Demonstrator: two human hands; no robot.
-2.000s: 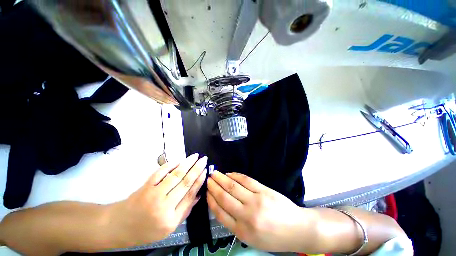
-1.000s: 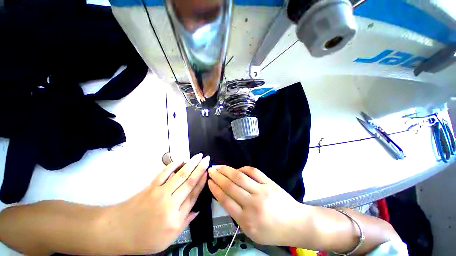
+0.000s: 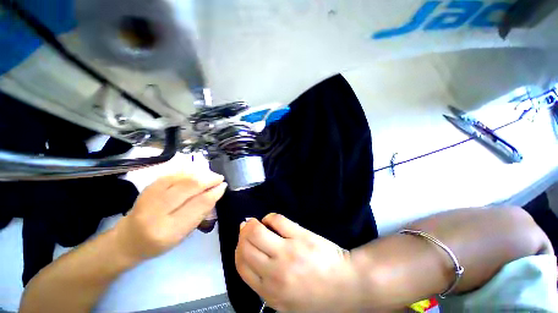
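Note:
The curved black panel (image 3: pixel 330 153) lies on the white machine bed, right of and under the ridged tension knob (image 3: pixel 246 172). A black strip (image 3: pixel 235 275) runs down over the table's front edge. My right hand (image 3: pixel 293 263) rests on the black cloth below the knob, fingers bent, thumb and fingertips pinching its left part. My left hand (image 3: pixel 174 208) is raised left of the knob, fingertips together close to the needle area; whether it holds anything is hidden. The needle and presser foot cannot be made out behind the blurred metal parts.
A black garment bundle (image 3: pixel 79 208) lies at left, partly behind the shiny guard (image 3: pixel 73 166). Thread snips (image 3: pixel 483 133) lie on the bed at right, by a dark thread (image 3: pixel 428 153). The grey knob (image 3: pixel 137 33) fills the upper left. A tape measure (image 3: pixel 205 304) edges the table.
The camera view has shifted. My left hand has moved up from the cloth toward the needle area, apart from my right hand. My right hand's fingers are now more bent.

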